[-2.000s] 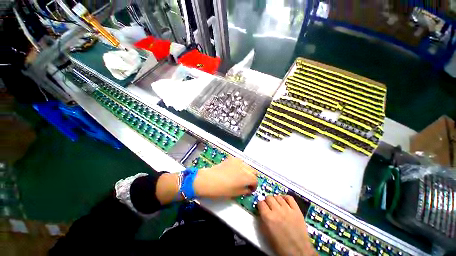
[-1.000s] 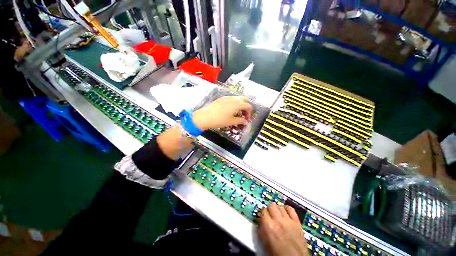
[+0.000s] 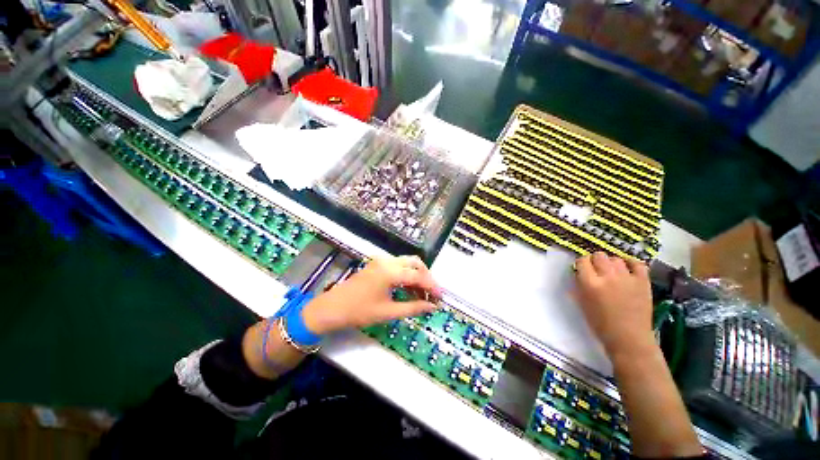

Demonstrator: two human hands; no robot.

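A green circuit board panel (image 3: 441, 352) lies on the conveyor line in front of me. My left hand (image 3: 382, 292), with a blue wrist strap, is over this panel's left part. Its thumb and index finger are near each other; whether they hold a small part cannot be seen. My right hand (image 3: 615, 280) is at the lower right edge of the yellow-and-black component rows (image 3: 562, 180). Its fingers point down and their tips are hidden. The rows stand on a white sheet (image 3: 530, 292). A clear tray (image 3: 346, 199) holds a heap of small silver parts (image 3: 396, 193).
More board panels lie on the line at left (image 3: 211, 202) and right (image 3: 580, 409), between metal rails. White wrap (image 3: 301, 151) and red bins (image 3: 334, 92) are behind. A plastic-wrapped ribbed pack (image 3: 755, 364) and a cardboard box (image 3: 742, 260) are at right.
My left hand has moved from the tray of silver parts to the board. My right hand has left the board and moved up to the yellow-and-black rows. The near panel has shifted left from the right-hand panel.
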